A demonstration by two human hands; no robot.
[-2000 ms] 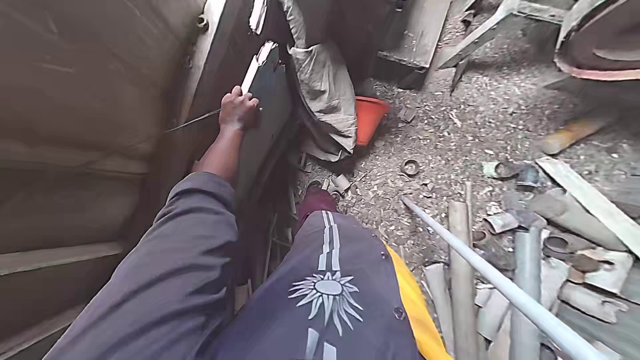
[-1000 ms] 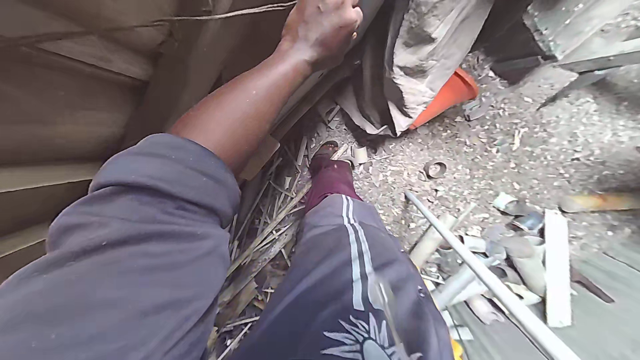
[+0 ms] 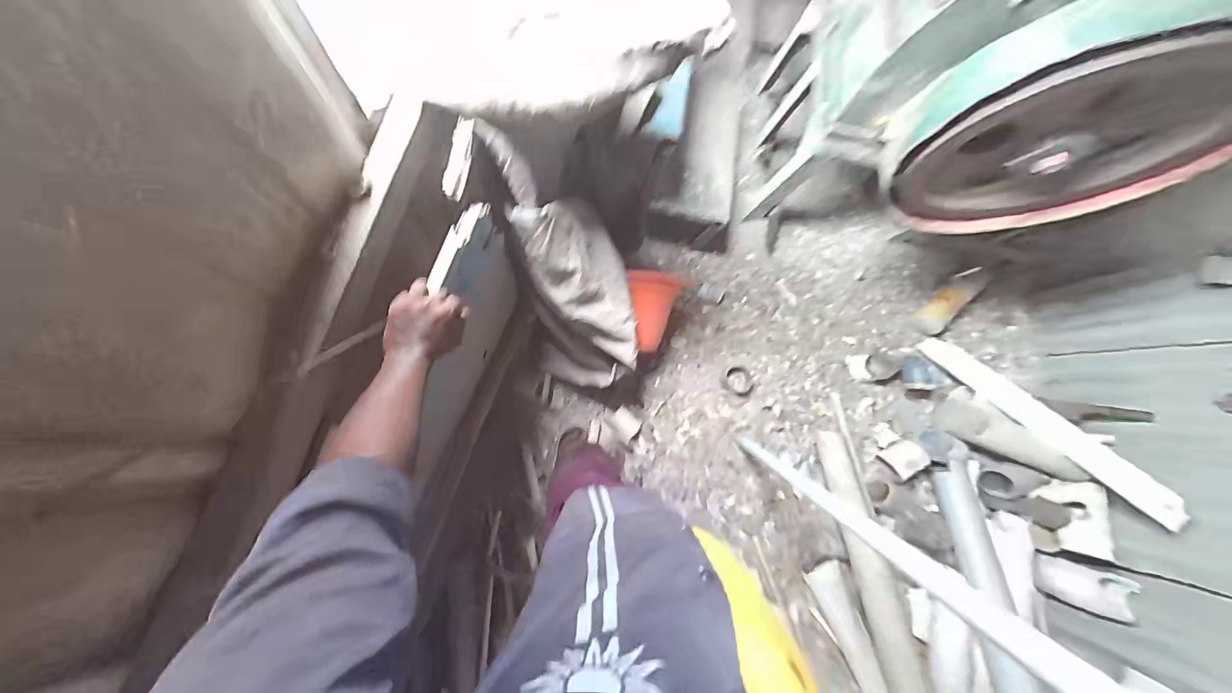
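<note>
My left hand (image 3: 421, 322) is curled over the upper edge of a dark upright board (image 3: 472, 327), whose edge shows pale, splintered wood. The board leans near a tall brown wall panel (image 3: 154, 231) on the left. Just right of the board hangs a crumpled grey cloth sack (image 3: 582, 284), with an orange plastic container (image 3: 654, 306) beside it. My right hand is out of view. A long thin pale pole (image 3: 924, 568) slants across the lower right, with its far tip near a small ring (image 3: 737, 380) on the ground.
Pipe offcuts (image 3: 972, 520) and a white board strip (image 3: 1054, 433) lie at the right on grey planks (image 3: 1155, 356). A green machine with a large wheel (image 3: 1049, 144) stands at the upper right. Wood chips (image 3: 693, 433) cover the ground around my foot.
The view has swung up since one second ago, bringing the wheeled machine back in. My left hand, near the top of the view then, now shows on the board's edge, much as two seconds ago.
</note>
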